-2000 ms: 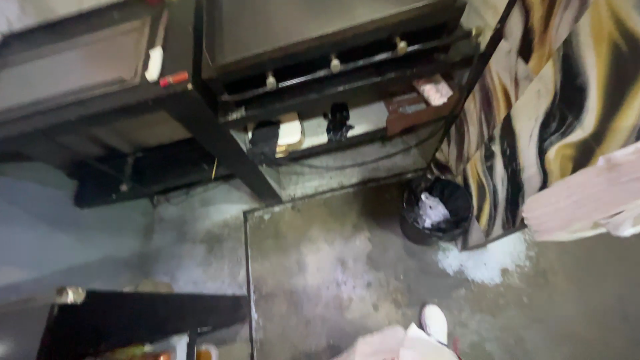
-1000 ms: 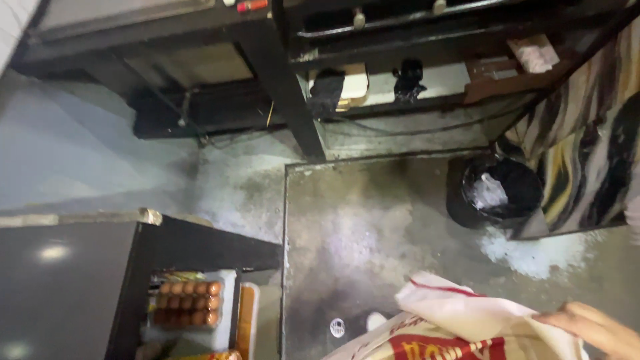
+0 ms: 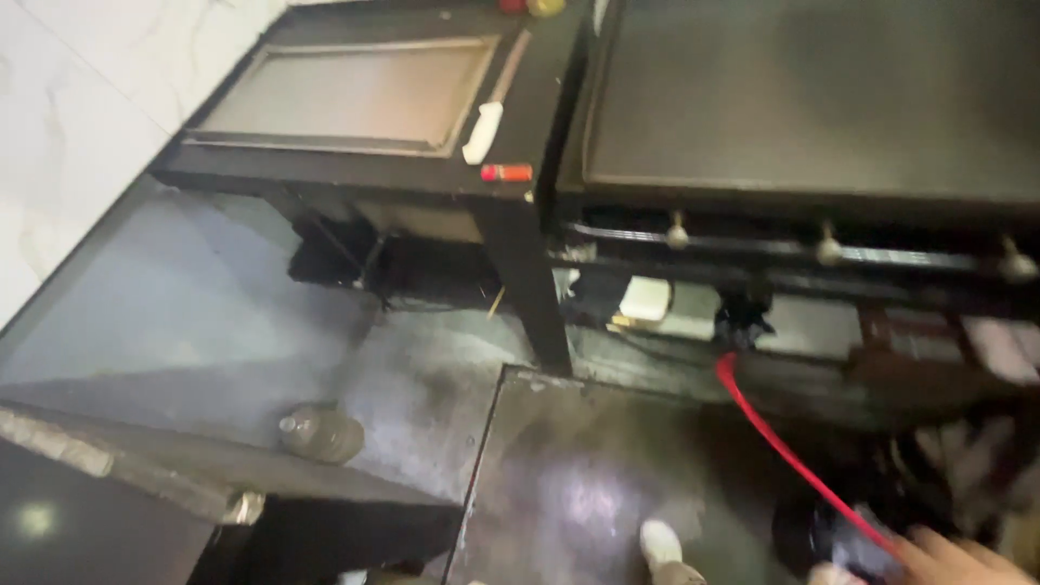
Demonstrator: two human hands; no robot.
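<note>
My right hand (image 3: 951,559), blurred at the lower right edge, holds one end of a long, curved red strip (image 3: 784,451). The strip's far end reaches up and left, in front of the low shelf. Beside and beneath the hand is a black bin (image 3: 792,524) with a pale, crumpled thing in it, partly hidden. A small skin-coloured patch at the bottom edge, left of that hand, may be part of my left hand (image 3: 833,575); its fingers cannot be made out.
A knife with a white handle (image 3: 483,134) and a red lighter-like object (image 3: 505,172) lie on a dark table (image 3: 325,166). Adjoining it is a dark appliance with several knobs (image 3: 829,250). A large clear bottle (image 3: 321,435) is behind the dark counter (image 3: 106,520) at lower left. A white shoe (image 3: 660,540) shows below.
The white sack with red print, at my right hand one second ago, is out of view; the red strip now shows in that hand. The view has swung left and up.
</note>
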